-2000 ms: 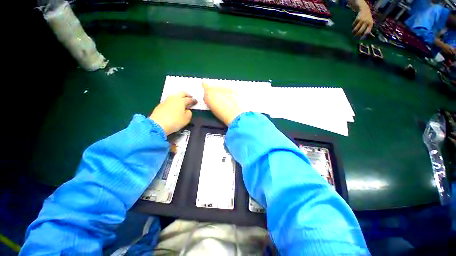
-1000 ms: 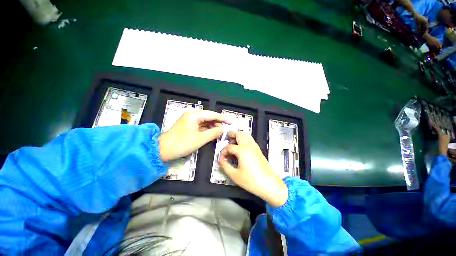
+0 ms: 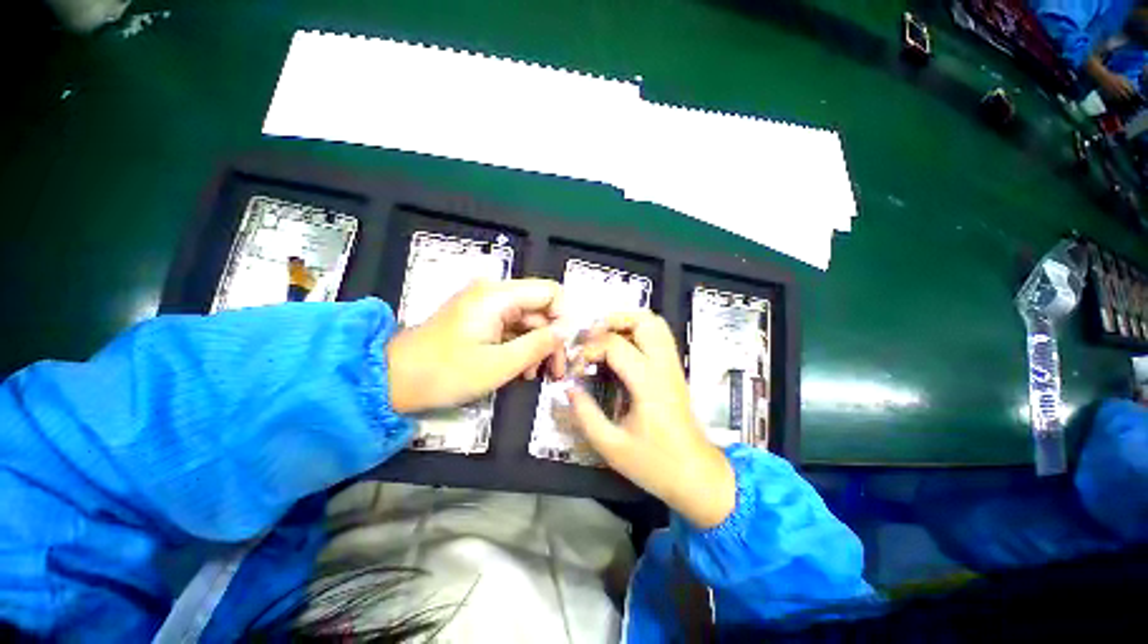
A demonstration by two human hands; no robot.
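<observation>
My left hand (image 3: 476, 349) and my right hand (image 3: 648, 409) meet over the third phone frame (image 3: 554, 437) in the black foam tray (image 3: 507, 440). The fingertips of both hands pinch at a small pale, partly clear piece (image 3: 574, 342) between them; its exact shape is blurred. My hands cover much of the third frame. My left hand and sleeve partly cover the second frame (image 3: 443, 262). The first frame (image 3: 330, 239), at the left, shows an orange-brown flex cable (image 3: 300, 278). The fourth frame (image 3: 724, 330) lies to the right of my hands.
Overlapping white backing sheets (image 3: 466, 111) with saw-tooth upper edges lie beyond the tray on the green bench (image 3: 906, 302). A long clear plastic bag (image 3: 1045, 365) and a second tray (image 3: 1118, 296) are at the right. A person's blue sleeve (image 3: 1114, 459) shows at the right edge.
Both hands have come back from the white sheets to the third frame. Since one second ago, they remain there with fingers shifted slightly. The camera view has tilted down toward the tray.
</observation>
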